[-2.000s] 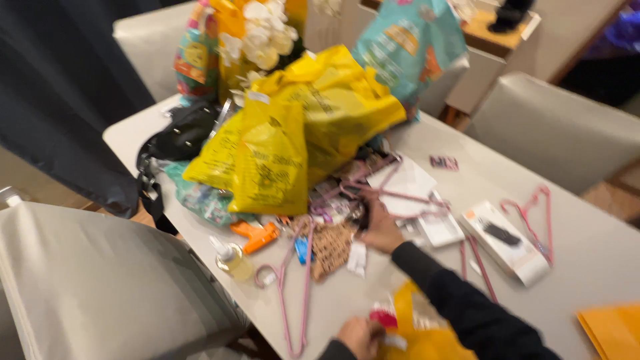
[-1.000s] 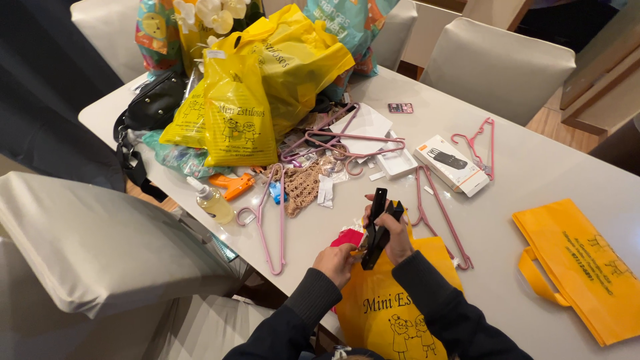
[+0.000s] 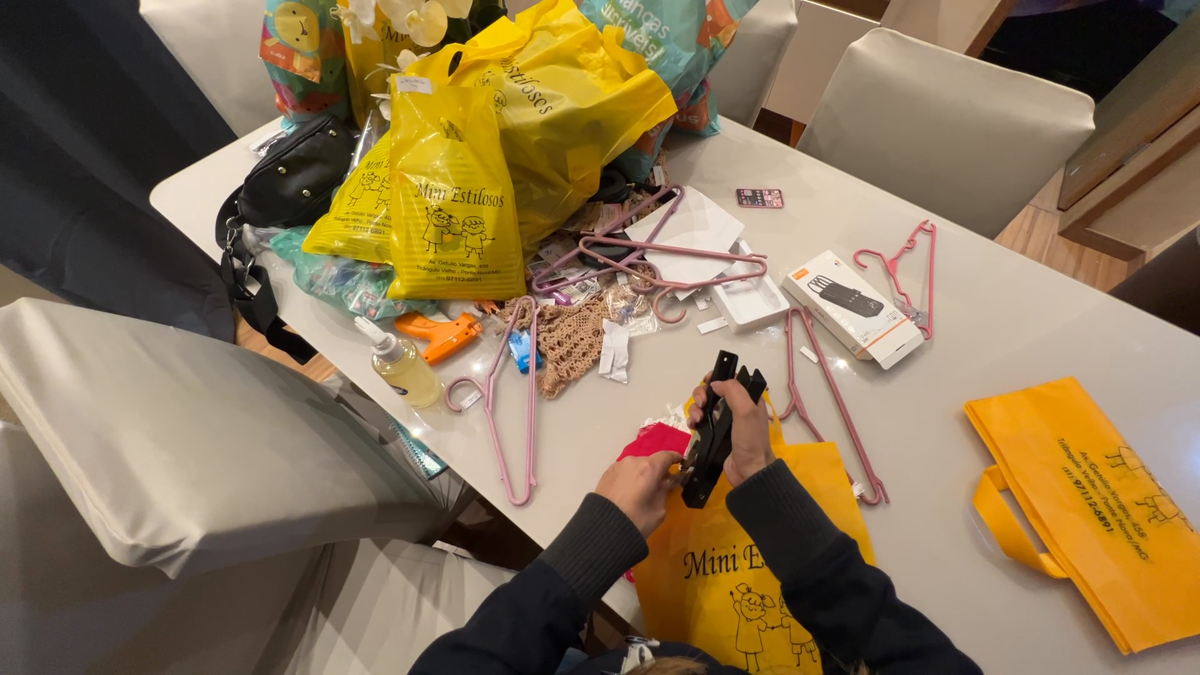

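My right hand [image 3: 747, 427] grips a black stapler [image 3: 714, 433], held upright over the near edge of the table. My left hand [image 3: 637, 489] is at the stapler's lower left side, with its fingers pinching something too small to tell, perhaps the edge of the bag. A red piece of cloth [image 3: 656, 441] shows just behind my left fingers. Beneath both hands is a yellow-orange bag [image 3: 689, 600] with printed writing and a line drawing of children; its handle rises behind my right hand. Pink plastic hangers [image 3: 830, 394] lie just beyond the bag.
A folded orange bag [image 3: 1078, 487] lies at right. Around the table stand a white box [image 3: 853, 305], a spray bottle [image 3: 408, 373], an orange tagging gun [image 3: 439, 336], crochet fabric [image 3: 572, 342], filled yellow plastic bags [image 3: 455, 206] and a black waist bag [image 3: 295, 173]. Covered chairs [image 3: 947, 122] surround it.
Two seconds ago my right hand was reaching into the pile on the table; by one second ago it held the black stapler near my left hand. Both hands remain together over the bag.
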